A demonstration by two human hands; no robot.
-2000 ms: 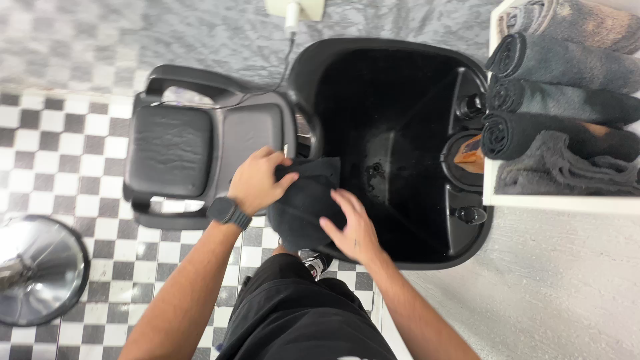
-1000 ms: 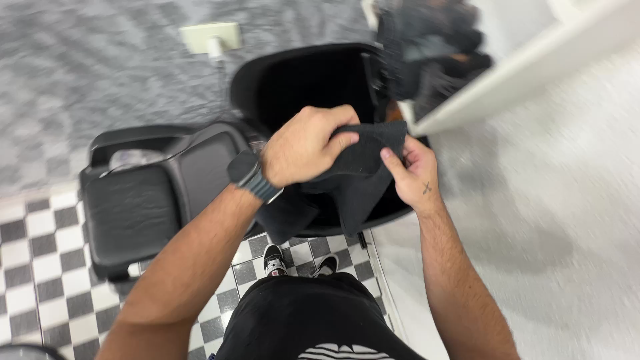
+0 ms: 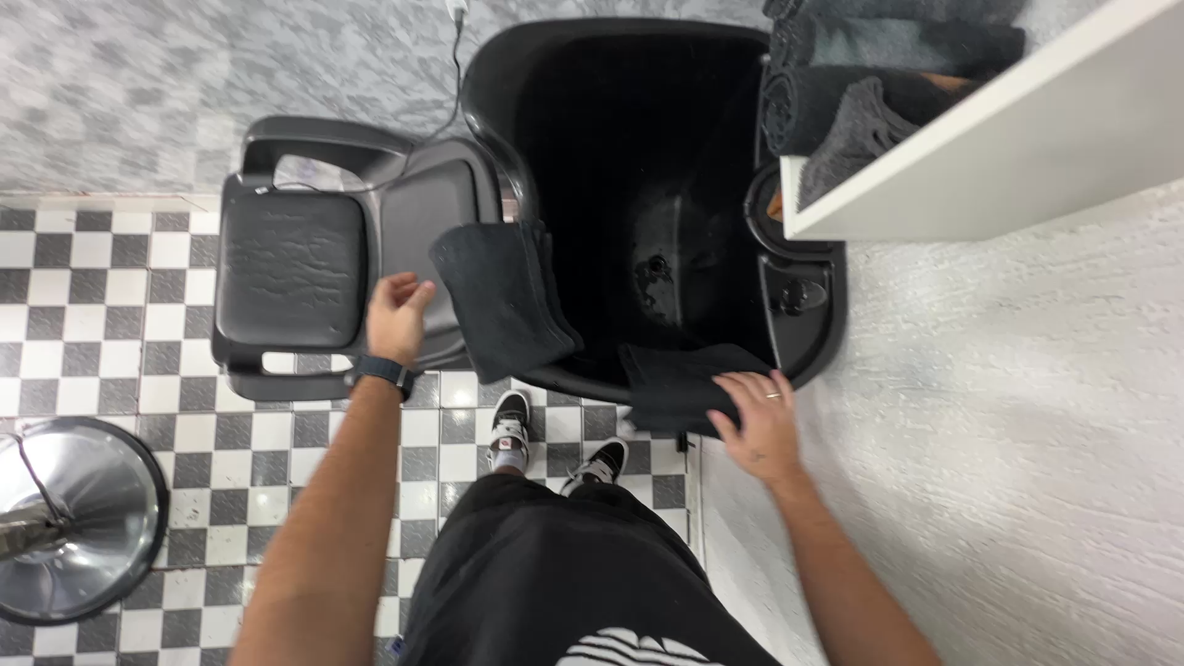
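My left hand [image 3: 400, 319], with a watch at its wrist, hovers over the black salon chair [image 3: 435, 250], fingers loosely curled and holding nothing. Just right of it, a dark folded towel [image 3: 504, 301] hangs over the left rim of the black shampoo basin [image 3: 592, 384]. Another dark towel [image 3: 675, 384] lies over the basin's near rim at the right. My right hand [image 3: 758, 421] rests at that towel's right end, its fingers on the fabric; whether they grip it is unclear. Inside the basin, wet spots surround the drain [image 3: 657, 265].
Rolled dark towels [image 3: 888, 46] and a crumpled grey towel [image 3: 856, 139] sit on a white shelf [image 3: 980, 139] at upper right. A tap fitting [image 3: 803, 296] is on the basin's right ledge. A round metal base [image 3: 83, 518] stands at lower left on the checkered floor [image 3: 231, 462].
My hands, together on dark cloth one second ago, are now apart. The left has let go and moved left; the right is at the near rim. Two separate towels now show on the basin.
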